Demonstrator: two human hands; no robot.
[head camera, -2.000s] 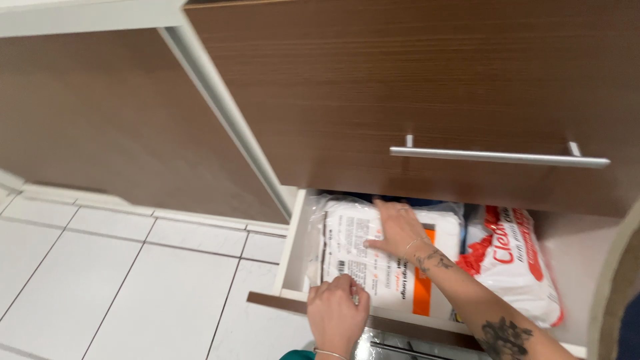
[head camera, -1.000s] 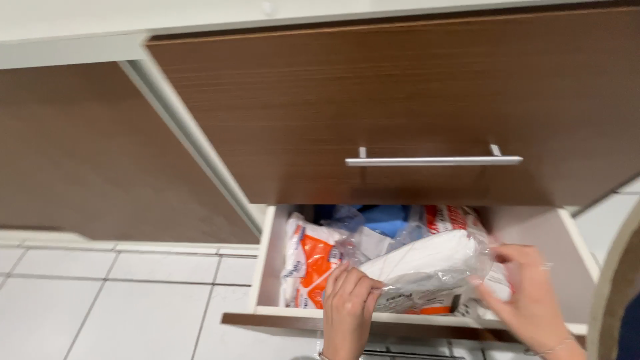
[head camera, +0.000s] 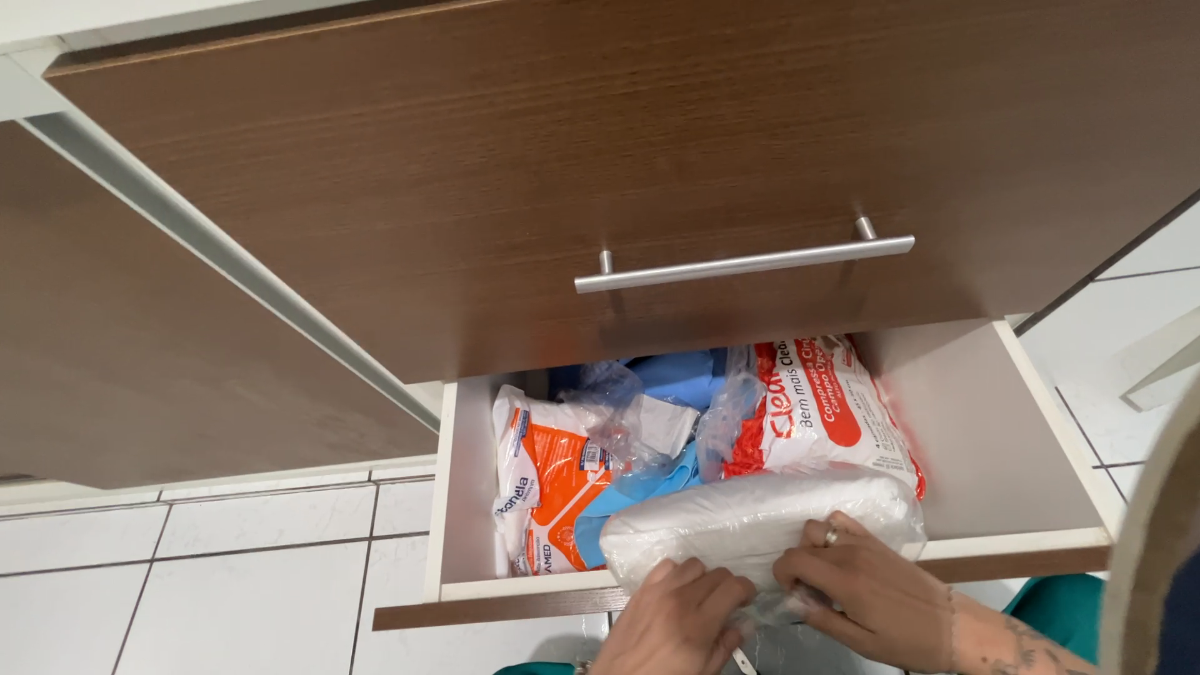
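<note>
A white package in clear plastic wrap (head camera: 750, 516) is held over the front edge of an open drawer. My left hand (head camera: 680, 614) grips its near side at the left. On its near right side, my right hand (head camera: 853, 581), with a ring, has its fingers bent into the plastic. Behind it in the drawer lie an orange and white packet (head camera: 558, 483) at the left, light blue folded material (head camera: 647, 497), crumpled clear plastic, a darker blue item (head camera: 680, 375), and a red and white bag of surgical compresses (head camera: 825, 412) at the right.
The brown drawer front (head camera: 497, 605) juts out over a white tiled floor (head camera: 262, 562). Above the open drawer is a closed brown panel with a metal bar handle (head camera: 745, 264). A cabinet panel (head camera: 169, 328) stands at the left. Teal clothing shows low in view.
The white package has come up out of the drawer to its front edge, uncovering the orange packet and blue items. Both hands now hold it at its near side.
</note>
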